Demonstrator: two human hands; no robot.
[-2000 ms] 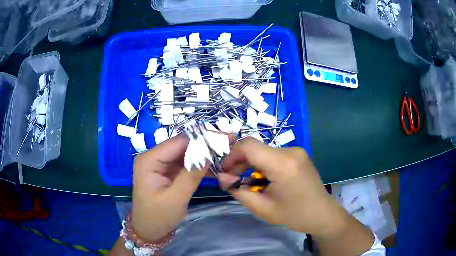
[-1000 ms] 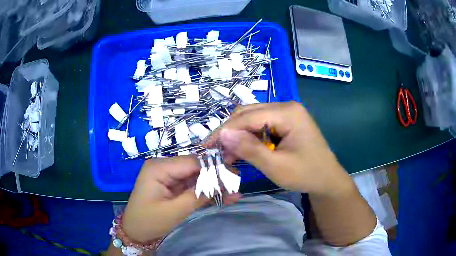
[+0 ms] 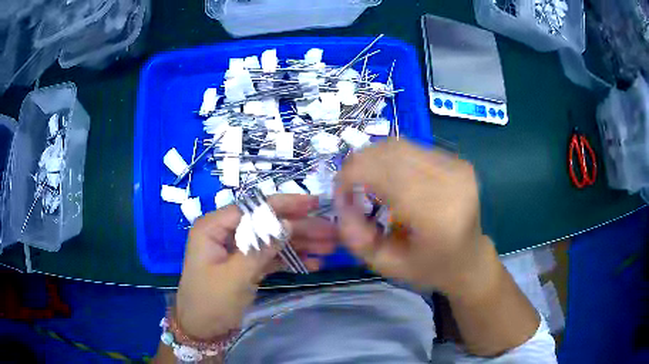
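Tabbed metal pins (image 3: 285, 144), thin silver rods with white tabs, lie in a crossed pile in the blue tray (image 3: 158, 245). My left hand (image 3: 235, 249) is in front of the tray's near edge and holds a small fan of tabbed pins (image 3: 260, 224), tabs up and left, rods pointing down right. My right hand (image 3: 416, 210) is blurred, over the tray's near right part, fingers bent close to the left fingertips. A blurred whitish thing shows at its fingertips, and a blurred orange patch of the yellow-handled cutter (image 3: 400, 231) shows in its palm.
A pocket scale (image 3: 466, 64) lies right of the tray, red-handled snips (image 3: 582, 161) farther right. Clear tubs stand at the left (image 3: 75, 206), back (image 3: 292, 18) and back right (image 3: 530, 25). Clear bags (image 3: 626, 142) lie at the right edge. The bench's curved near edge runs above my lap.
My right hand has moved slightly right and away from the left hand's bunch. My left hand has shifted left and up, its pins now tilted with tabs up instead of down.
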